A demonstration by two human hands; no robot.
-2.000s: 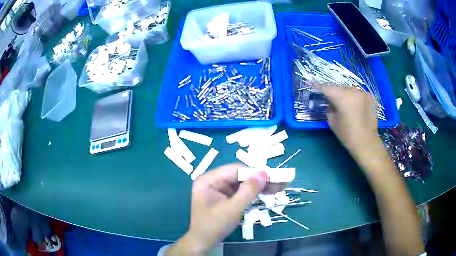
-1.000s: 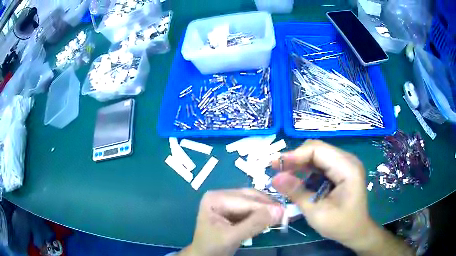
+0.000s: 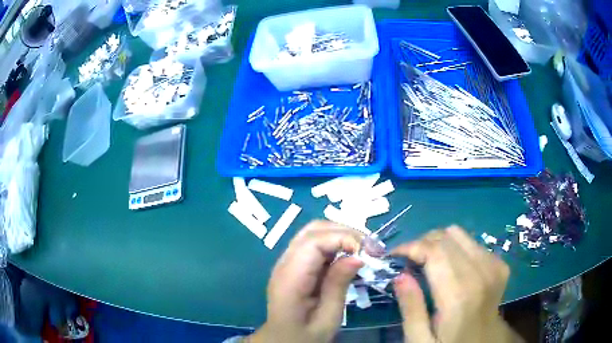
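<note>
My left hand (image 3: 312, 275) and my right hand (image 3: 453, 285) are close together near the bench's front edge. A white strip (image 3: 368, 266) shows between my left fingertips, blurred. My right fingertips are beside it; what they hold is blurred and mostly hidden. Under and between the hands lies a pile of white tabs (image 3: 362, 296) with thin rods, partly hidden. One thin rod (image 3: 394, 218) points up and right above the hands. Loose white strips (image 3: 282, 226) lie below the left blue tray (image 3: 235, 144), which holds short metal pins (image 3: 315, 134). The right blue tray (image 3: 533, 151) holds long rods (image 3: 456, 120).
A frosted tub (image 3: 312, 70) sits on the left tray. A phone (image 3: 488, 40) lies over the right tray's upper corner. A digital scale (image 3: 158, 164) and tubs of white parts (image 3: 161, 90) are at left. A dark red-purple pile (image 3: 553, 208) is at right.
My right hand came from the right tray down to my left hand, and both have since stayed close together. The white strip has turned from level to slanted. The view has shifted slightly.
</note>
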